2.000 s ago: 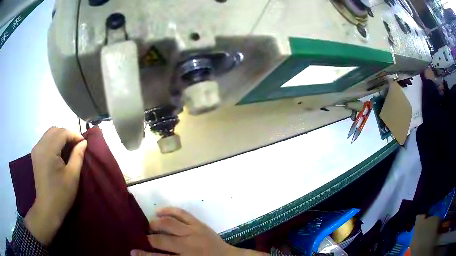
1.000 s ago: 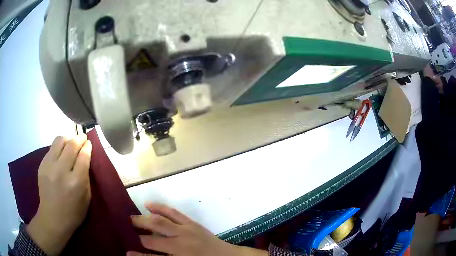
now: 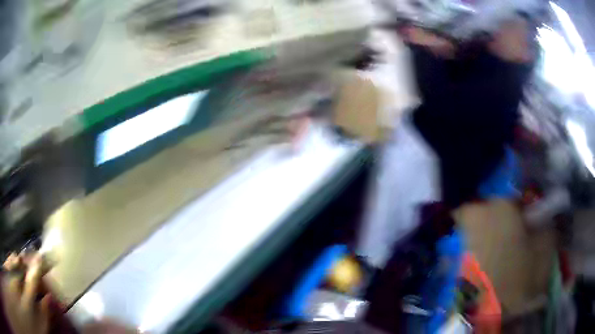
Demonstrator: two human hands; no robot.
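Note:
The view is strongly blurred. The sewing machine's cream head (image 3: 85, 72) crosses the upper left, with a lit display (image 3: 150, 127) in its green panel. My left hand (image 3: 27, 293) is small and cut off at the lower left corner, beside maroon cloth (image 3: 59, 321). Whether its fingers grip the cloth cannot be told. A faint skin-coloured patch at the bottom edge looks like part of my right hand (image 3: 111, 326); its fingers cannot be made out. The needle area cannot be made out.
White table (image 3: 215, 228) with green edge runs diagonally. A blurred orange-red item (image 3: 299, 130) lies by a brown cardboard piece (image 3: 355, 107). White sheets (image 3: 401, 189) hang beyond. Blue basket (image 3: 313, 280) and orange basket (image 3: 483, 297) are lower right. A person in dark clothing (image 3: 466, 111) is beyond.
The view has swung right, so machine, cloth and both hands now appear farther left and lower. More of the right-hand baskets and the person shows. Hand movement itself cannot be judged through the blur.

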